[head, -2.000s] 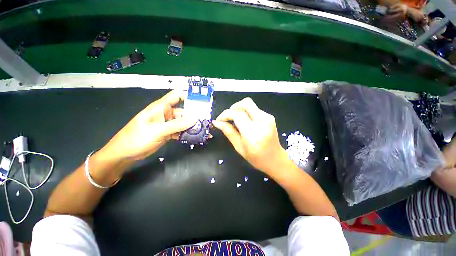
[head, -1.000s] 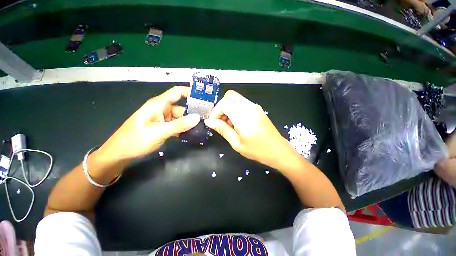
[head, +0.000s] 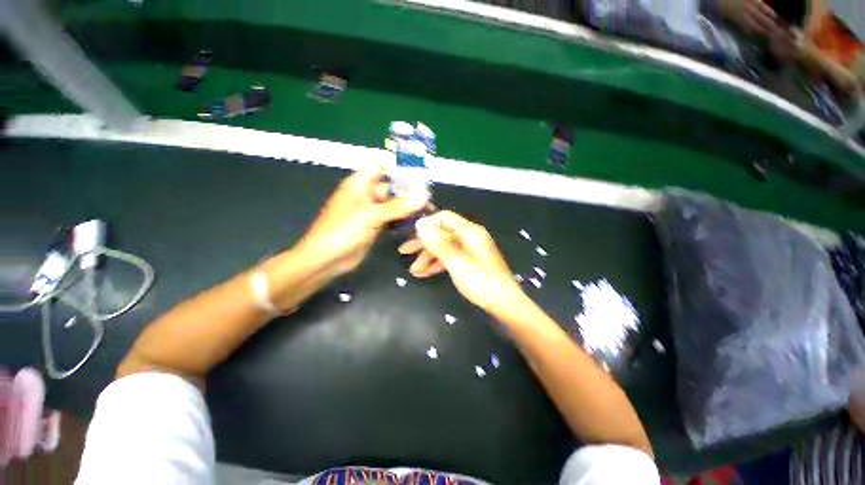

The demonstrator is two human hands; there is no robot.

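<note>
A part-built handset (head: 411,170) stands out from my left hand, its blue board end up near the white rail, silver middle below and dark lower end partly hidden by my fingers. My left hand (head: 356,220) grips it by its left side and middle. My right hand (head: 462,254) is at the dark lower end, thumb and forefinger close together; whether they pinch a small part cannot be told through the blur. Small white parts (head: 432,352) lie scattered on the black mat. A heap of white parts (head: 607,320) lies right of my right forearm.
A large grey plastic bag (head: 759,317) fills the right. A white rail (head: 275,144) edges the green belt (head: 455,123), which carries several units (head: 560,147). A looped white cable (head: 95,313) lies left. Another person's hands show at top right.
The whole view has shifted and tilted. The handset has turned more upright, and my right fingers have moved from its middle to its lower end. More white parts show between my right hand and the heap.
</note>
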